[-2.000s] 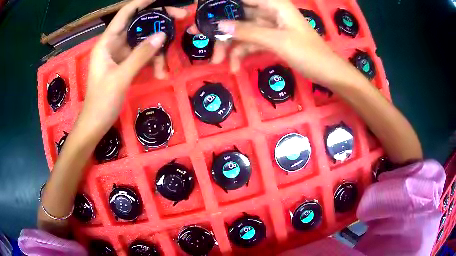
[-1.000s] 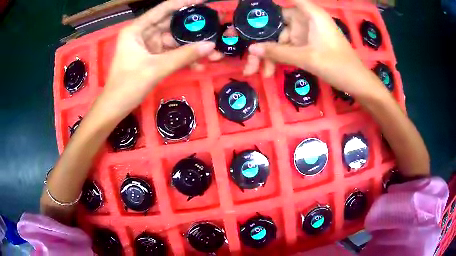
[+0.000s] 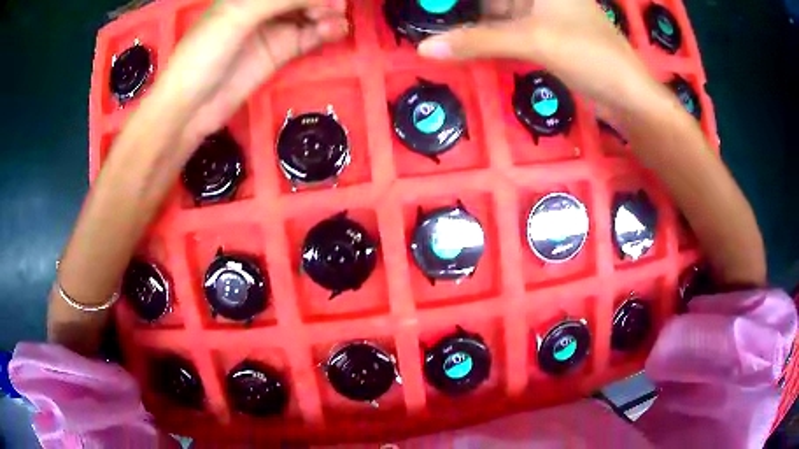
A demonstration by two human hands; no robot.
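Black round smartwatch units lie in a red foam tray (image 3: 394, 302). My right hand (image 3: 534, 35) holds one smartwatch unit (image 3: 434, 19) at the top edge, its thumb at the lower rim; part of a teal half-circle shows on its screen. My left hand (image 3: 285, 33) is left of it, with fingers bent and its upper part cut off by the frame; no watch is visible in it. Below, one watch lies screen up with a teal half-circle (image 3: 429, 118), and another lies face down (image 3: 313, 147).
More units fill the lower rows, some back up, such as one watch (image 3: 339, 254), some screen up. Whitish glare covers a round unit (image 3: 558, 227). Pink sleeves (image 3: 723, 368) lie at both lower corners. Dark green surface (image 3: 44, 140) borders the tray.
The watch in my left hand has gone out of sight, and that hand has moved left and up. The right-hand watch sits higher, cut off. Earlier both screens changed to teal. The tray appears higher.
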